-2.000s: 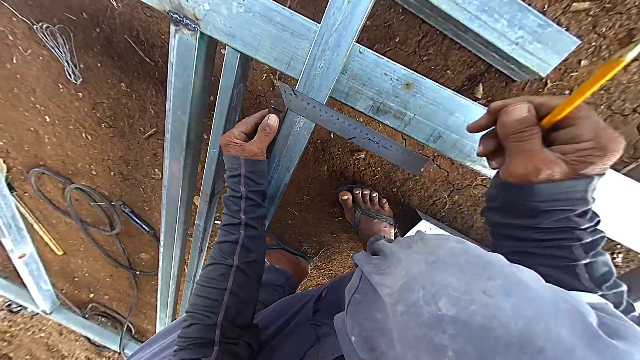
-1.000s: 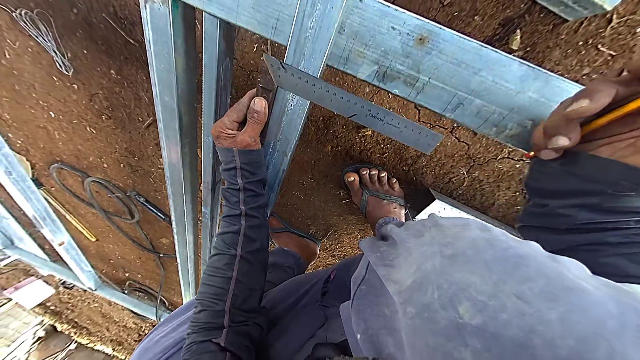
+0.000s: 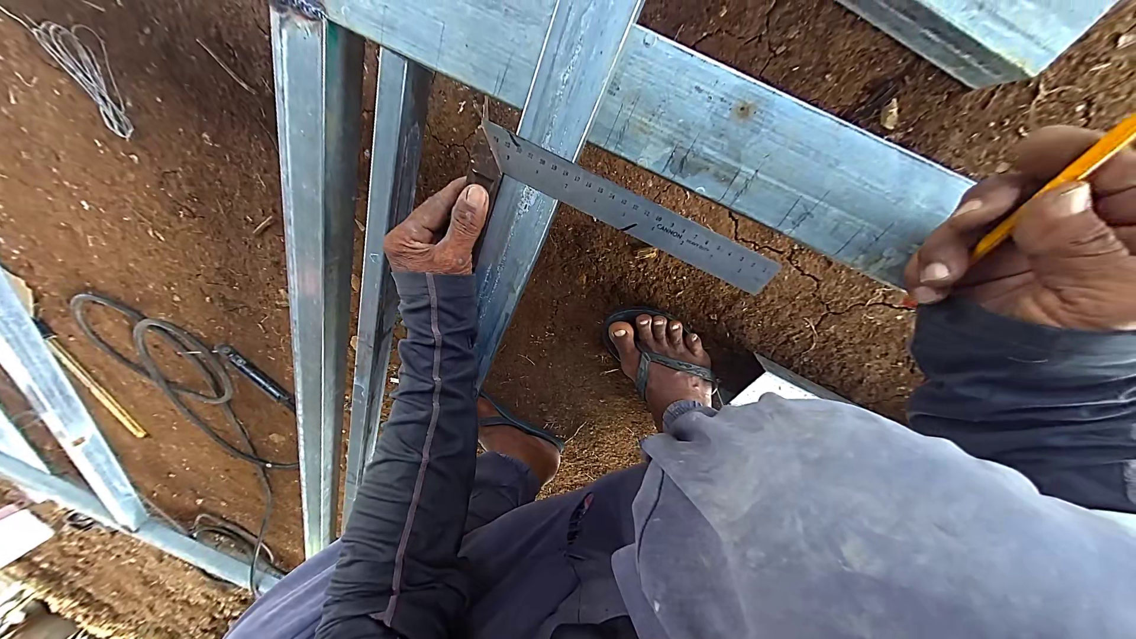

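Observation:
My left hand (image 3: 439, 229) grips the dark stock of a steel try square (image 3: 621, 206), pressing it to the left edge of a slanting galvanized steel channel (image 3: 519, 217). The square's marked blade lies across that channel and reaches out to the right over the soil. My right hand (image 3: 1034, 226) holds a yellow pencil (image 3: 1056, 191) near the right edge, its reddish tip pointing down and left, beside the end of a wide galvanized beam (image 3: 763, 146). The slanting channel crosses this beam near the top.
Two more steel members (image 3: 311, 266) stand left of my left arm. A black cable (image 3: 164, 355) with a dark handle, a yellow rod (image 3: 98, 390) and a wire coil (image 3: 89, 71) lie on the soil. Another steel section (image 3: 985, 35) is at top right. My sandalled foot (image 3: 666, 359) is below the blade.
My right hand with the pencil has come lower, beside the wide beam's right end. The left hand keeps its hold on the square at the slanting channel. The view has shifted somewhat.

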